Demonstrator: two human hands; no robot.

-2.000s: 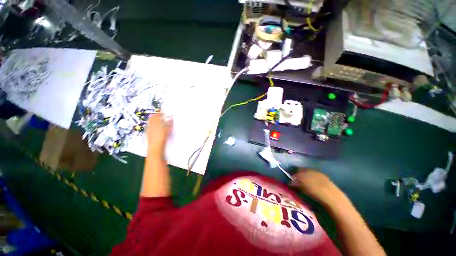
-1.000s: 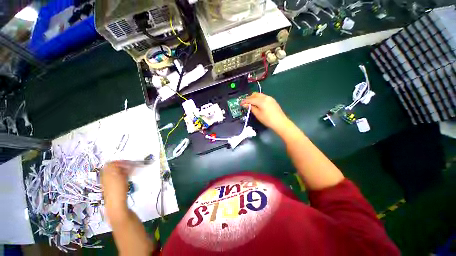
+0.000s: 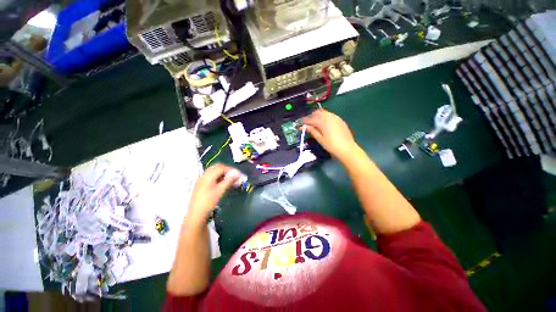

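Observation:
My left hand holds a small charger board at its fingertips, just left of the black test jig. Its white cable seems to trail over the mat. Another charger board sits at the white socket block on the jig. Its bundled white cable runs across the jig's front. My right hand holds that cable's end at the green fixture board; the fingers partly hide the plug.
A tangled heap of boards and cables lies on a white sheet at left. A beige meter and a vented metal box stand behind the jig. Loose boards lie at right, beside a striped stack. A blue bin is upper left.
My left hand has moved right from over the white sheet to the jig's left edge, with a board in it. My right hand has stayed at the fixture board since one second ago.

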